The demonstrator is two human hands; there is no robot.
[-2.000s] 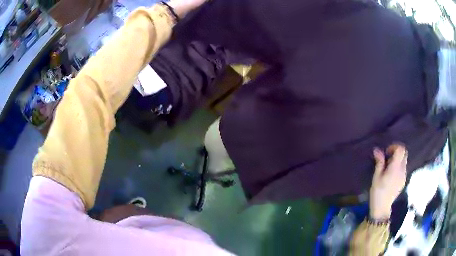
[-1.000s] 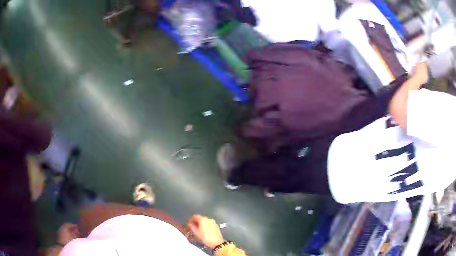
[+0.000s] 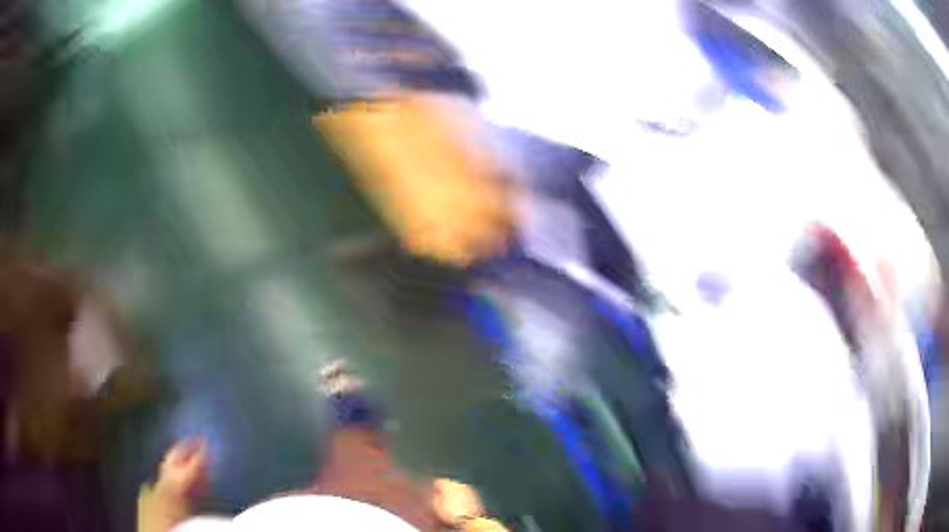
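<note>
The view is strongly blurred. My left hand is small at the bottom left, beside my body. My right hand is small at the bottom edge, right of my lap, partly cut off. I see no cloth or tool at either hand, but the blur hides the fingers and what they may hold. A dark plum-brown patch lies at the lower left edge; I cannot tell whether it is the garment.
Green floor runs down the left and middle, with my foot on it. A blurred orange-yellow shape is at upper centre. Blue-edged crates are at lower centre right. Large white surfaces or cloth fill the right.
The view has swung away from the plum garment held up earlier, and the person in white seen a second ago is not recognisable now. My left hand shows more clearly at the bottom left.
</note>
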